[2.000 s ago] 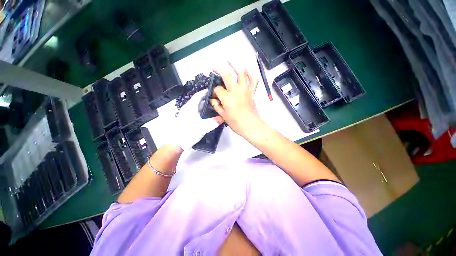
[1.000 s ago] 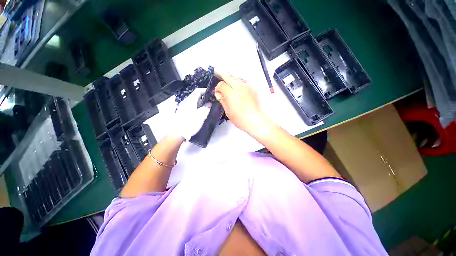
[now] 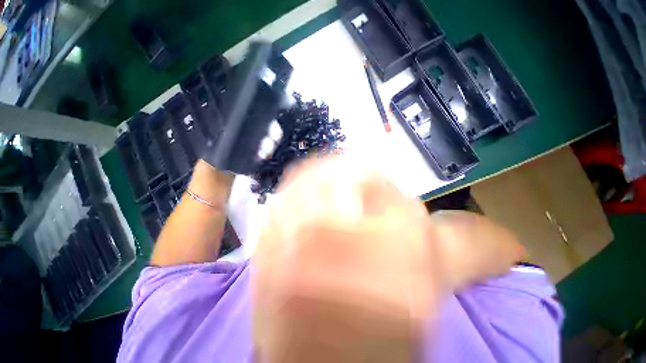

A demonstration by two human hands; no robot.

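Note:
My left hand (image 3: 270, 140) holds a black plastic housing (image 3: 244, 106) raised and tilted over the left group. The housing is blurred and hides most of the hand; white gloved fingertips show at its right edge. My bare right hand (image 3: 340, 248) is large and blurred, close to the camera in front of my chest; its fingers cannot be made out. A loose heap of small black inserts (image 3: 308, 127) lies on the white sheet (image 3: 322, 60). Thin dark tweezers (image 3: 377, 96) with a reddish end lie right of the heap.
Open housings (image 3: 433, 131) stand in a group at right, and more housings (image 3: 166, 145) at left. A clear tray (image 3: 126, 237) holds housings at far left. A green shelf with a pale edge runs behind. Grey layers hang at the right edge; a cardboard carton (image 3: 542, 213) is below the bench.
My left hand has lifted a housing up and left, away from the heap. My right hand has left the housing and come up close to the camera. More of the heap shows.

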